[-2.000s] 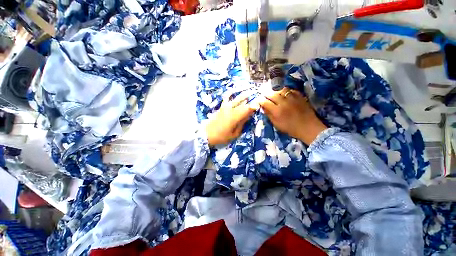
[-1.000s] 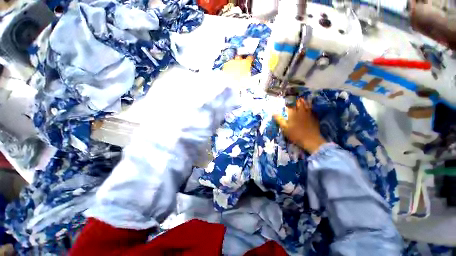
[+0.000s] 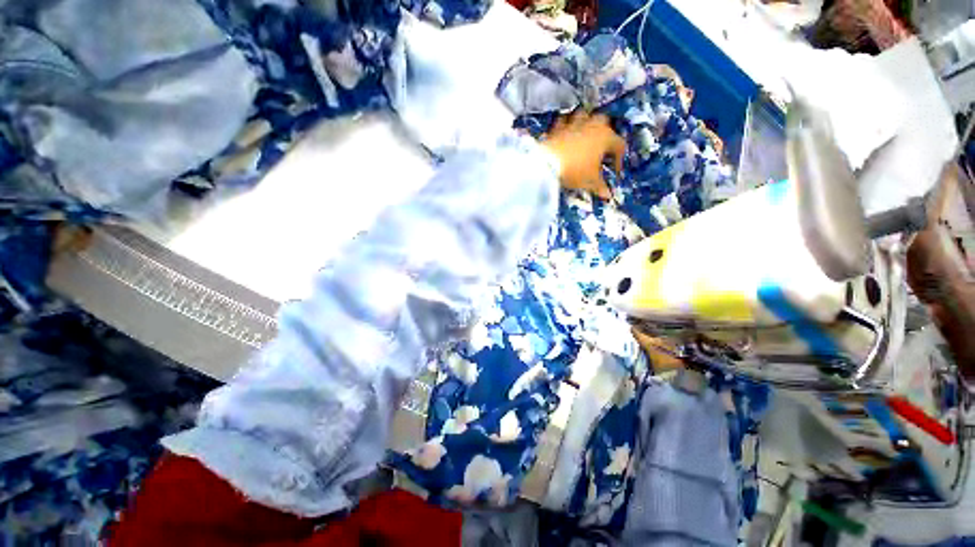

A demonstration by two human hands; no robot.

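Note:
The floral garment piece [image 3: 497,374] lies beside and in front of the sewing machine head [image 3: 727,256], seen tilted from its left end. My left hand [image 3: 586,152] is on the bunched far part of the cloth, beyond the machine's left end; its fingers are partly hidden, so its hold is unclear. My right hand [image 3: 659,353] shows only as a small strip of skin under the machine head, above the light blue sleeve; its fingers are hidden. The needle area is washed out by bright light.
Heaped floral and plain pale blue cloth [image 3: 139,102] lies at upper left. The table's ruler-marked front edge [image 3: 176,294] runs diagonally. A red-handled tool [image 3: 922,419] is at the right. A blue surface [image 3: 684,48] is at the top. At the upper right is a blurred brownish shape.
The view has turned and moved closer, so the machine head looks tilted. My left hand has moved from near the needle to the cloth's far part. My right hand has become mostly hidden.

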